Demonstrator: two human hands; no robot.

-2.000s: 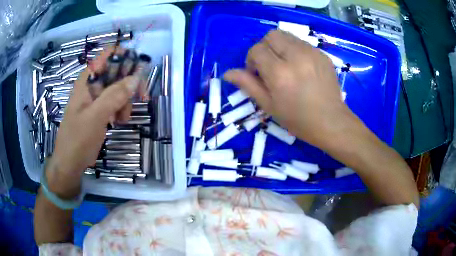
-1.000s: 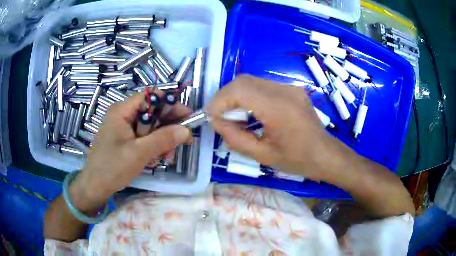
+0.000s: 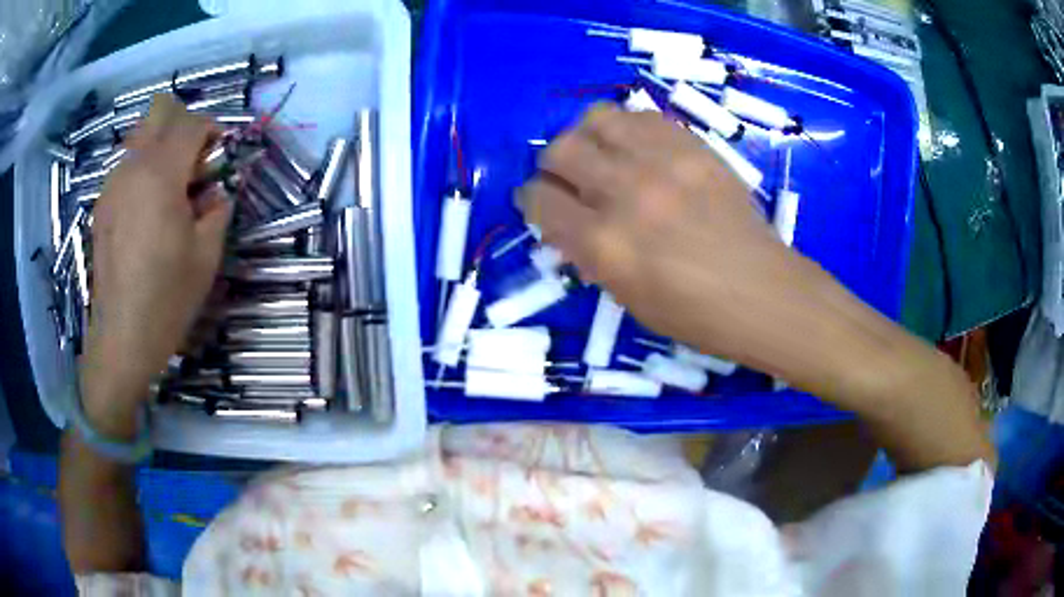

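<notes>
My left hand point(image 3: 158, 245) is over the whitish left tray point(image 3: 403, 233), fingers curled among shiny metal tubes point(image 3: 286, 268). Red and black wires point(image 3: 274, 117) and blurred tubes with dark ends lie at its fingertips; whether it grips them is unclear. My right hand point(image 3: 653, 210) is over the blue tray point(image 3: 502, 105), fingers bent down. A white core point(image 3: 546, 257) shows just below its fingertips; whether it is held is hidden. More white cores point(image 3: 508, 346) with thin rods and wires lie nearer me and in the far right part of the tray.
Part of a whitish rear tray point(image 3: 303, 6) shows at the top edge. A bag with silver pieces point(image 3: 869, 23) lies at the right rear. Clear plastic film point(image 3: 35, 58) is at the left rear. Dark cables cross the green bench top point(image 3: 980, 175) on the right.
My hands were close together with a metal tube and a white core between them. They have since parted, left hand back over the metal tubes, right hand over the blue tray. The view has shifted.
</notes>
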